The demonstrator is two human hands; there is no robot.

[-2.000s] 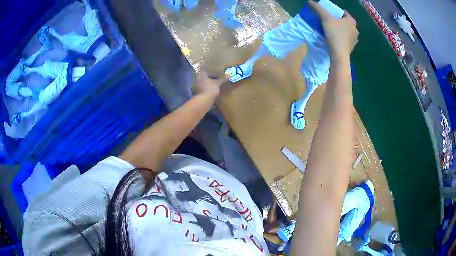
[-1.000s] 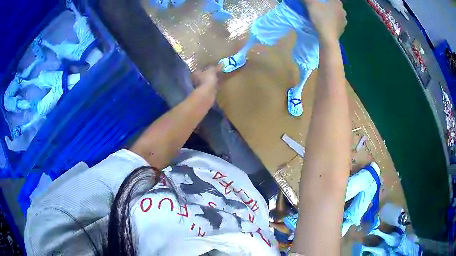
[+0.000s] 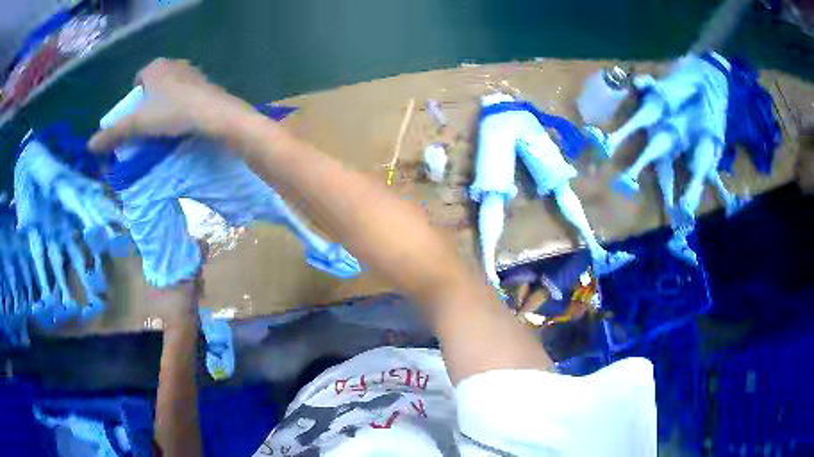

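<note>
My right hand (image 3: pixel 174 103) is at the upper left. It is closed on the waist of a figure lower body (image 3: pixel 161 223) with pale baggy shorts and a dark blue sash. The pale waist block shows by the fingers. One sandalled foot points right, below my right forearm. The other sandal (image 3: pixel 217 344) hangs over the bench's near edge. My left hand (image 3: pixel 174 299) is blurred and closed around the lower leg above that sandal, hiding the ankle. The fingertips of my left hand cannot be made out.
Another lower body (image 3: pixel 519 147) lies mid-bench, several more (image 3: pixel 692 116) at right and a group (image 3: pixel 53 205) at far left. A white bottle (image 3: pixel 602 96), a small white item (image 3: pixel 436 161) and a thin yellowish stick (image 3: pixel 402 138) lie on the brown bench (image 3: pixel 357 107). The green belt (image 3: pixel 357 45) runs behind.
The view has turned to the right, showing more bench and figures there. My left hand has moved from the sandal's toe to the lower leg. My right hand still holds the waist.
</note>
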